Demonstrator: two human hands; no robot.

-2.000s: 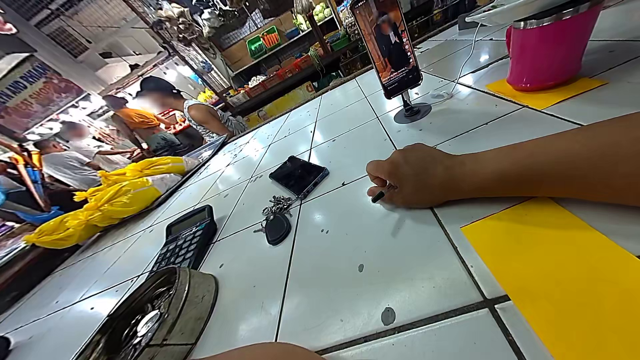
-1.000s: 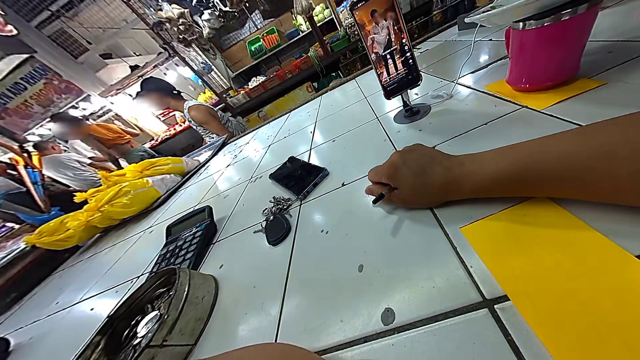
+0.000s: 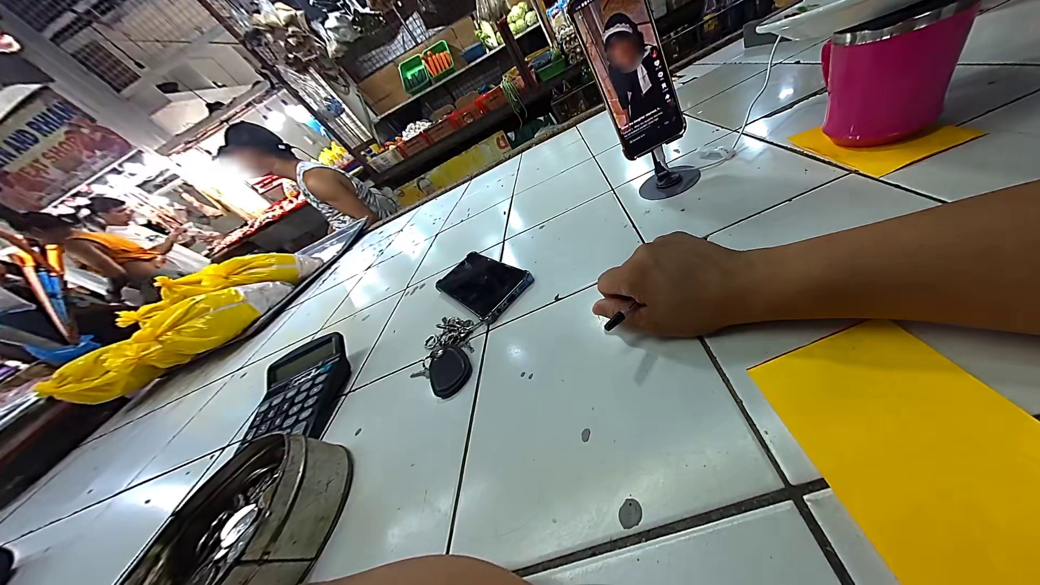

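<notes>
My right hand [image 3: 678, 284] rests on the white tiled counter [image 3: 561, 406], closed around a black pen [image 3: 621, 315] whose end sticks out at the fingers. To its left lie a dark smartphone [image 3: 485, 284] and a bunch of keys with a black fob [image 3: 449, 371]. Beyond the hand, another smartphone [image 3: 630, 77] stands upright on a round-based stand [image 3: 669, 182], its screen lit. A yellow sheet [image 3: 910, 439] lies nearer me, beside and below the right forearm. Only a bare part of my left arm shows at the bottom edge; the left hand is out of view.
A calculator [image 3: 301, 390] and a round metal container with coins [image 3: 313, 496] stand at left. Yellow plastic bags [image 3: 179, 329] lie along the counter's far-left edge. A pink mug [image 3: 894, 77] sits on yellow paper at upper right, near a white cable [image 3: 756, 101]. People and produce stalls are beyond.
The picture on the upright phone's screen has changed. People in the background at left have shifted. My right hand stays in the same place, with the pen tilted slightly differently.
</notes>
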